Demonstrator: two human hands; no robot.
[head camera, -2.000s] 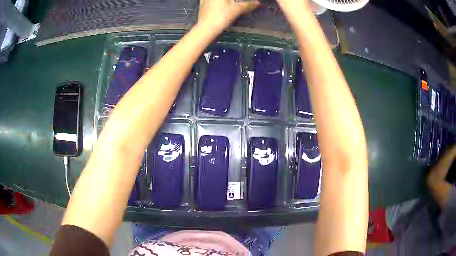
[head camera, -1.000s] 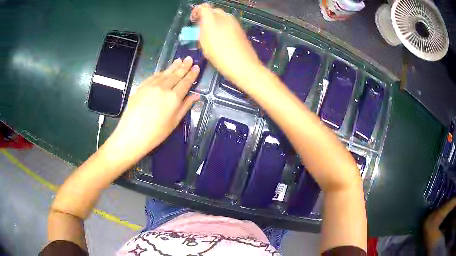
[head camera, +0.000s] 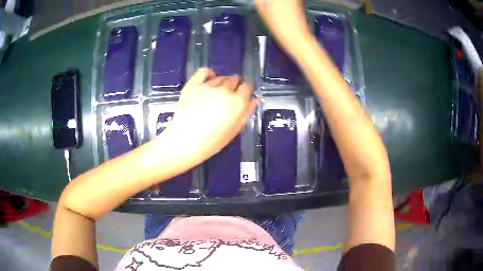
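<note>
A clear tray (head camera: 143, 97) holds dark purple-blue phone cases in two rows of pockets. My left hand (head camera: 214, 108) is over the tray's middle, its curled fingertips at the near end of the upper middle case (head camera: 226, 45); whether it grips anything is hidden. My right hand (head camera: 280, 16) is at the tray's far edge, partly cut off by the top of the picture, so its fingertips and anything in them cannot be made out. A small white label (head camera: 247, 172) with black print lies beside a lower-row case (head camera: 224, 169).
A black smartphone (head camera: 65, 108) with a white cable (head camera: 68, 165) lies left of the tray on the green bench (head camera: 32, 122). Another tray of dark cases (head camera: 466, 100) is at the far right. Red stools (head camera: 416, 209) show below the bench.
My hands have moved right from the tray's far left corner, the left to the middle and the right to the far edge. The view has turned and the fan is out of sight.
</note>
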